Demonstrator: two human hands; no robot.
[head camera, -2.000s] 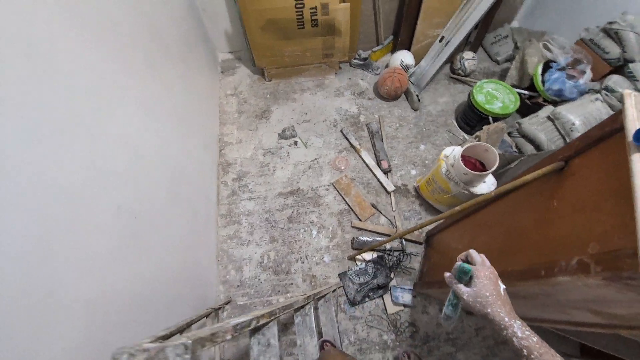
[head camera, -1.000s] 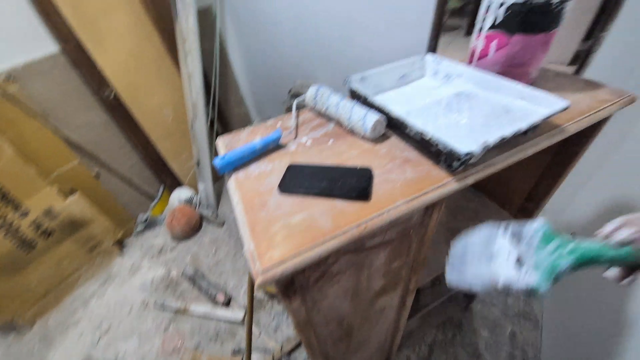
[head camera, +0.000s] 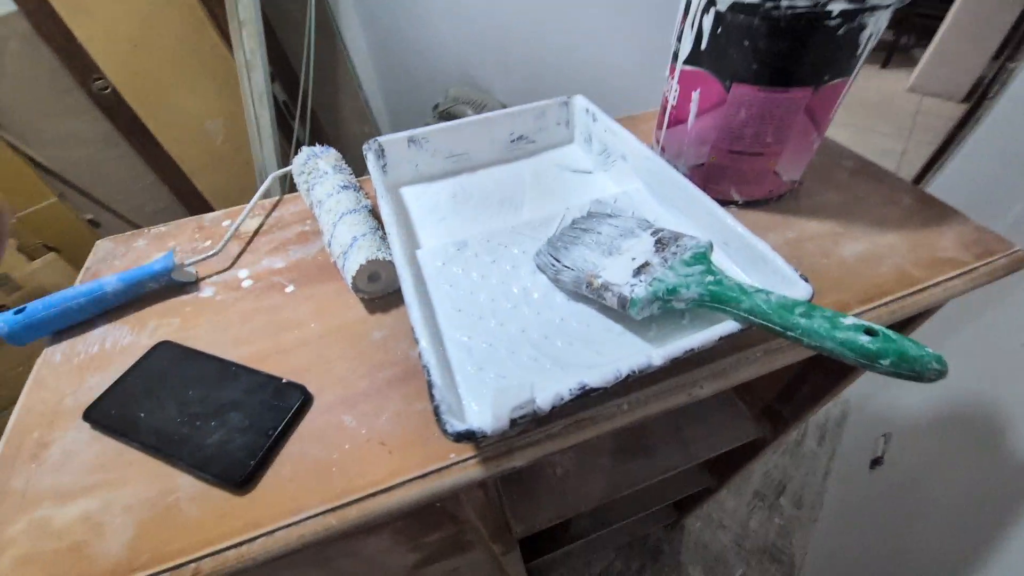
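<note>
A paintbrush with a green handle (head camera: 808, 316) lies across the near right rim of a white paint tray (head camera: 472, 128). Its paint-caked bristles are over the tray's ribbed slope, which is coated in white paint, and the handle sticks out past the table edge. No hand touches the brush. Left of the tray rests a paint roller (head camera: 340, 216) on a wire frame with a blue handle (head camera: 92, 296). A black smartphone (head camera: 196, 412) lies nearer the front. Neither my left hand nor my right hand can be made out; a blurred sliver at the left edge is unclear.
A black and pink paint bucket (head camera: 756, 104) with white drips stands behind the tray on the wooden table (head camera: 360, 436). Open shelving is below the tabletop. Boards (head camera: 176, 88) lean at the back left, and a white wall (head camera: 920, 448) is at right.
The brush, held by my right hand beside the table a second ago, now lies on the tray, let go. My right hand has left the view. The view has moved closer to the table.
</note>
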